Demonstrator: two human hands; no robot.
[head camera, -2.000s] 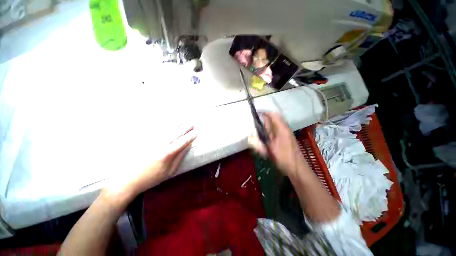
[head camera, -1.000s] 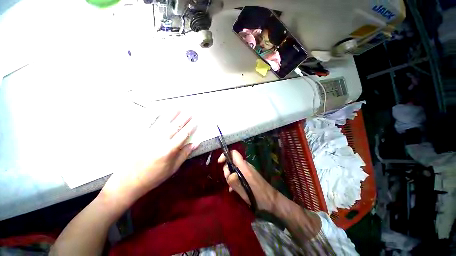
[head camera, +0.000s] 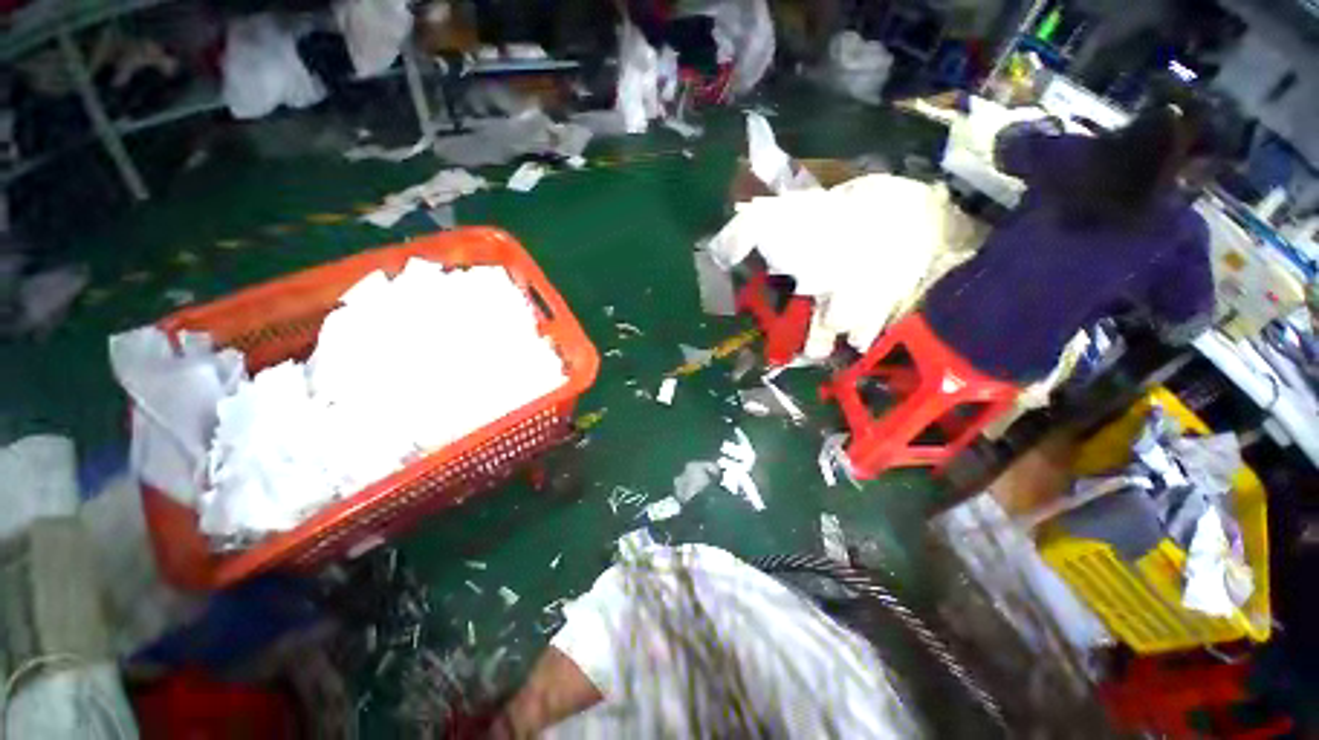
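Note:
An orange-red plastic basket stands on the green floor at the left of the view. White fabric pieces are heaped in it, and a greyish-white piece hangs over its left end. A bit of my bare arm and a white sleeve show at the bottom edge. Neither of my hands can be seen. The scissors and the machine table are out of the picture.
A person in dark purple sits on a red stool at the right, beside pale heaped cloth. A yellow crate with grey and white pieces stands lower right. White scraps litter the floor. Racks stand at the back left.
The view has swung from the white machine table to the floor and basket. Both hands, the scissors, the phone and the sewing machine have left the picture.

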